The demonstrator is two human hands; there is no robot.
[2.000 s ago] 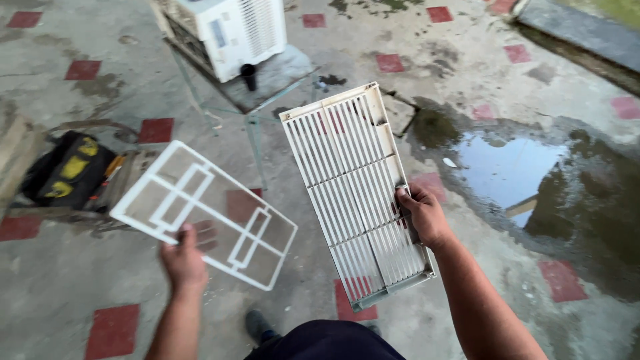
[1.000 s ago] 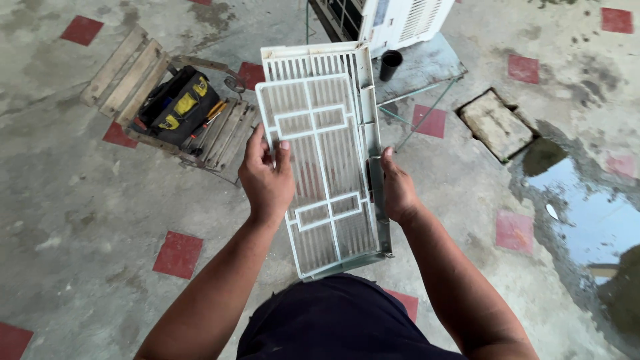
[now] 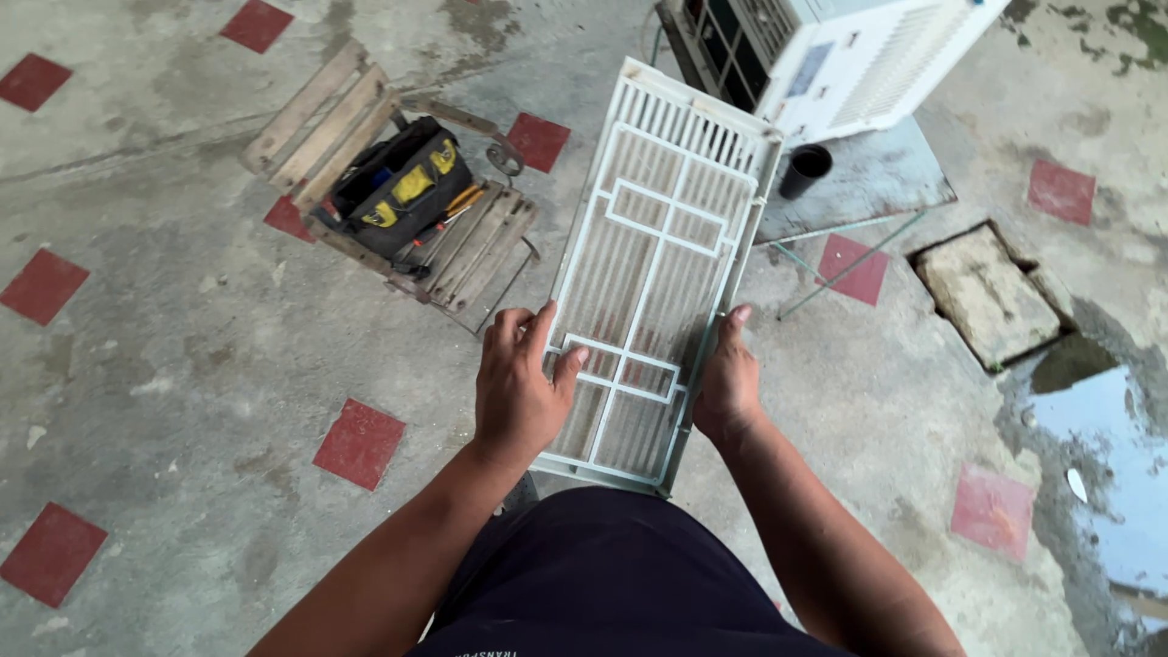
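A white louvred front grille panel (image 3: 703, 114) of an air conditioner is held in front of my body, its top tilted to the right. Over its slats lies a white-framed mesh air filter (image 3: 659, 246), leaving the slats at the top end uncovered. My left hand (image 3: 527, 383) grips the left edge near the bottom, thumb on the filter's frame. On the opposite edge, my right hand (image 3: 730, 379) holds the grille, with its thumb along the side and its other fingers hidden behind.
A white window air conditioner (image 3: 858, 73) and a black cup (image 3: 805, 172) stand on a low table (image 3: 890, 178). An open tool bag (image 3: 401, 187) sits on a slatted wooden chair (image 3: 315, 128). Right lie a concrete cover (image 3: 987, 290) and a puddle (image 3: 1095, 447).
The filter, apart from the grille two seconds ago, now lies on it. Since one second ago, my left hand has moved down the left edge.
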